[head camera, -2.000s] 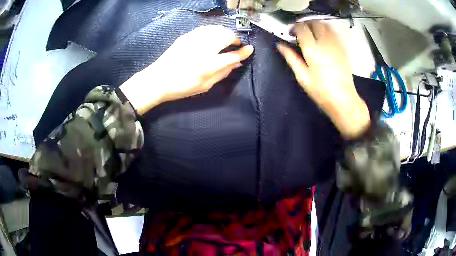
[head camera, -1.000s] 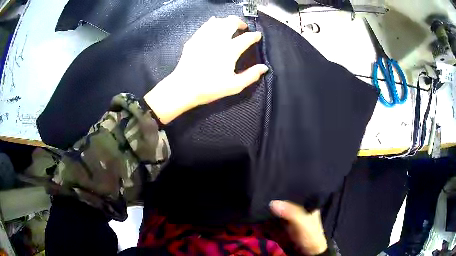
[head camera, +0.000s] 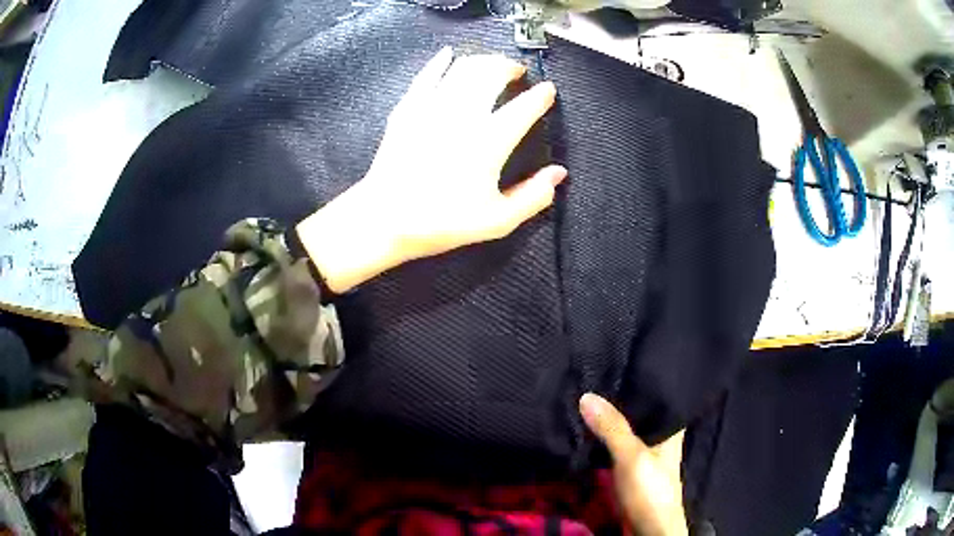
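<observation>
A large dark cut panel (head camera: 439, 345) covers the table in front of me, its near edge hanging toward my lap. A seam (head camera: 562, 272) runs from the presser foot (head camera: 530, 29) down toward me. My left hand (head camera: 460, 157) lies flat on the panel left of the seam, fingers spread, fingertips at the seam below the foot. My right hand (head camera: 633, 461) is at the panel's near edge by the seam's lower end, thumb on top of the cloth and fingers hidden under it. A second dark panel (head camera: 199, 42) lies at the upper left.
Scissors with blue handles (head camera: 830, 188) lie right of the machine on the white table (head camera: 47, 199). Dark cords and thin metal tools (head camera: 894, 251) are at the far right. The table's wooden edge (head camera: 805, 339) shows below. Dark cloth (head camera: 790, 440) hangs at the lower right.
My right hand has left the foot area and moved down to the panel's near edge. My left hand has shifted slightly down and right. The right part of the panel, folded over before, lies flatter.
</observation>
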